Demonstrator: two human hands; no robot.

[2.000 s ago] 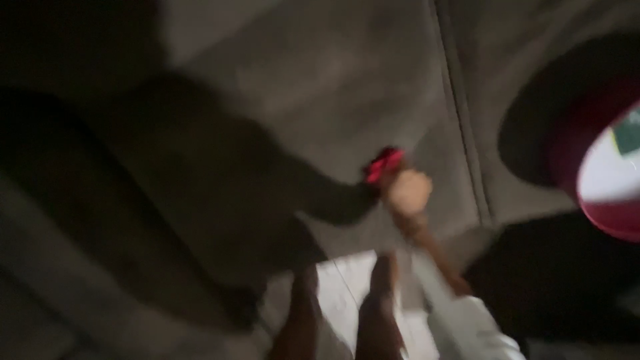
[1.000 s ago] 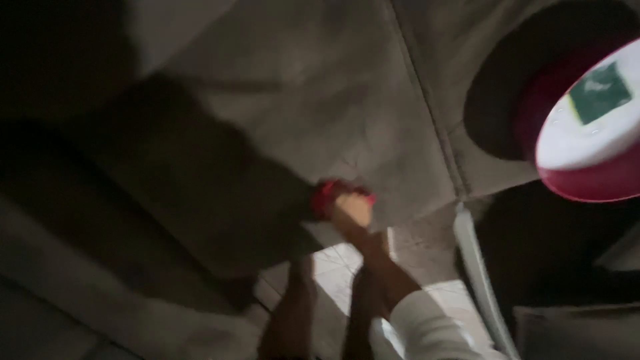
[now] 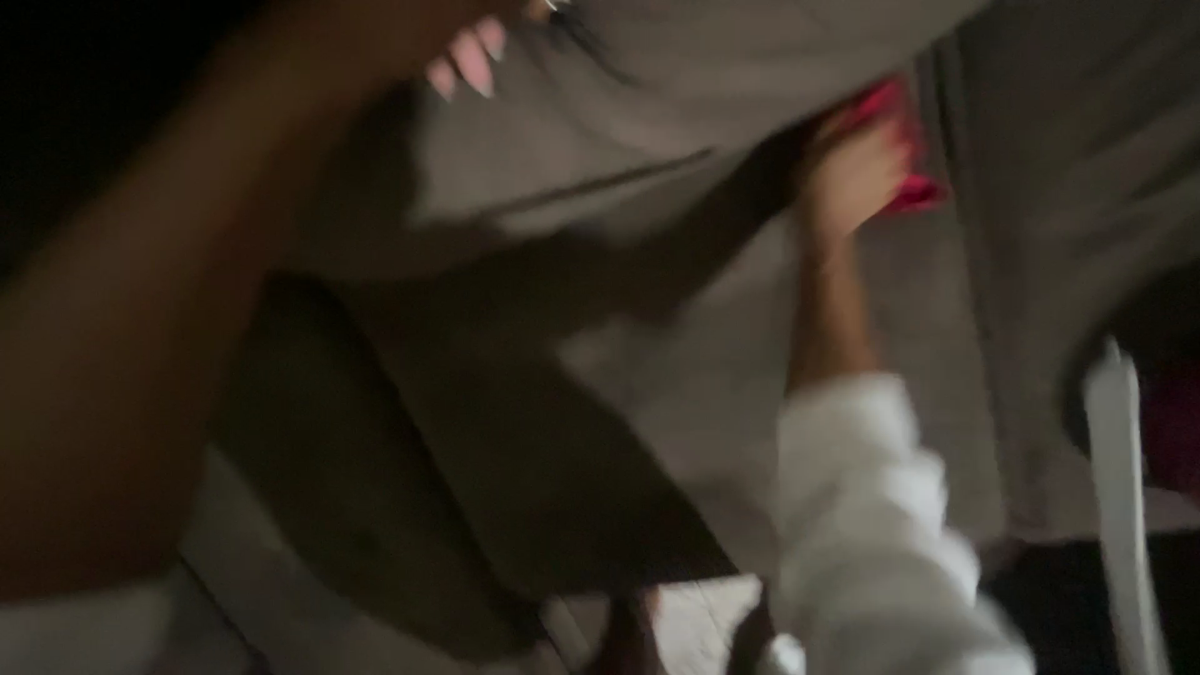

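Note:
My right hand [image 3: 855, 173], at the end of a white sleeve, is closed on a red cloth [image 3: 914, 192] and rests on or just over the grey-brown fabric of what looks like a sofa [image 3: 900, 300], beside a seam. My left hand [image 3: 469, 58] is at the upper left, its fingertips near or on a raised part of the same grey fabric [image 3: 731, 75]; the forearm crosses the left side and hides most of the hand. Whether it grips the fabric cannot be told. The view is dim and blurred.
A pale, narrow upright bar [image 3: 1120, 506] stands at the right, with part of a dark red tub [image 3: 1172, 422] behind it. My legs and a strip of light tiled floor [image 3: 708, 614] show at the bottom. Dark shadows cover much of the fabric.
My left arm has come into view. My right hand, still with the red cloth, has moved farther forward over the fabric. The view has shifted, and the tub is now mostly out of frame.

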